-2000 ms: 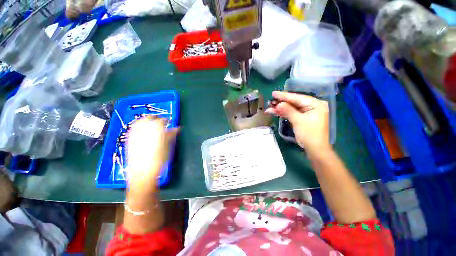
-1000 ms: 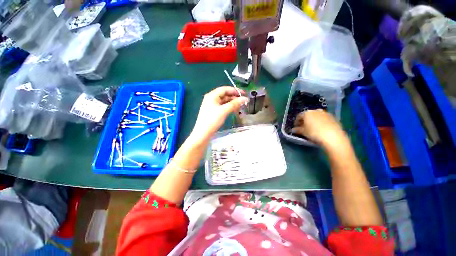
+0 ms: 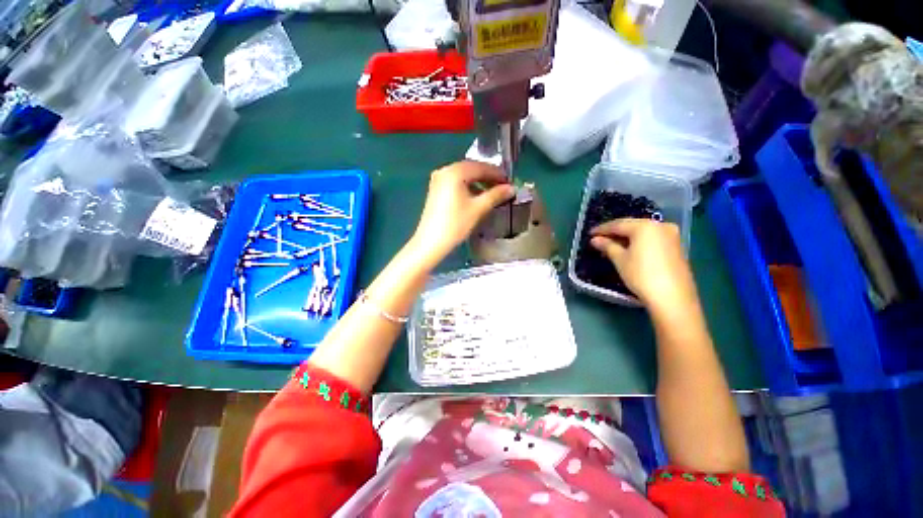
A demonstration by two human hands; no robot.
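Observation:
My left hand [image 3: 460, 207] is at the steel fixture block [image 3: 514, 241], its thumb and finger pinched at the block's top, right under the press ram [image 3: 509, 152]. Whether a pin is between the fingertips cannot be seen. My right hand [image 3: 643, 255] is over the clear box of black rings [image 3: 683, 218], thumb and fingertips close together above the rings; I cannot tell if a ring is between them. The clear box of pins [image 3: 536, 339] lies in front of the block. The blue tray [image 3: 199, 329] at the left holds scattered pins with dark ends.
The grey press head [image 3: 506, 73] stands behind the block. A red bin [image 3: 372, 109] of small metal parts is behind left. Empty clear boxes [image 3: 678, 111] are behind right. Plastic bags [image 3: 81, 218] lie far left. Blue bins [image 3: 749, 263] and a cloth-wrapped lever [image 3: 860, 86] are at the right.
My left hand went from the blue tray to the fixture block with a thin pin, which no longer shows. My right hand went from beside the block to the ring box, then lifted slightly.

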